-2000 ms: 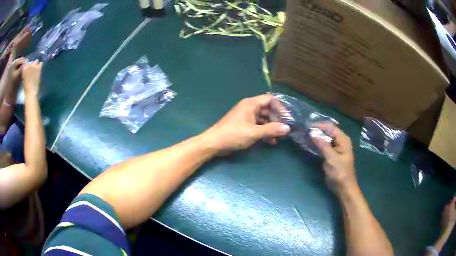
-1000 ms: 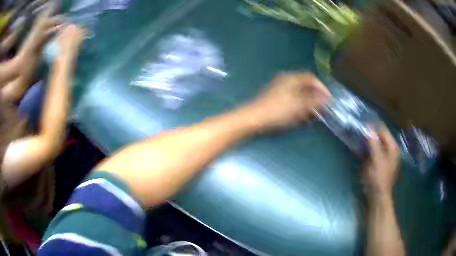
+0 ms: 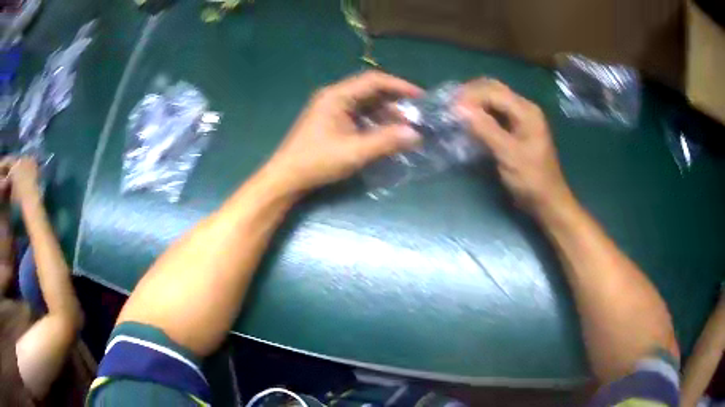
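Observation:
A clear plastic bag [image 3: 436, 119] is held above the dark green bench top between my two hands. My left hand [image 3: 346, 127] pinches its left side with thumb and fingers. My right hand [image 3: 513, 135] grips its right side near the top. The bag is crumpled, shiny and slightly blurred; I cannot tell what is inside. A pile of overlapping clear bags [image 3: 165, 139] lies flat to the left, apart from my hands.
A brown carton [image 3: 509, 28] stands at the far right. A clear bag with dark contents [image 3: 598, 89] lies beside it, with a small shiny piece [image 3: 682, 147] further right. A neighbour's arm [image 3: 49, 246] is at the left, near more bags [image 3: 49, 91]. Another arm shows at the lower right.
The view has shifted and the carton now sits higher in it. My hands have come closer together on the bag, which was stretched between them before and is now more bunched.

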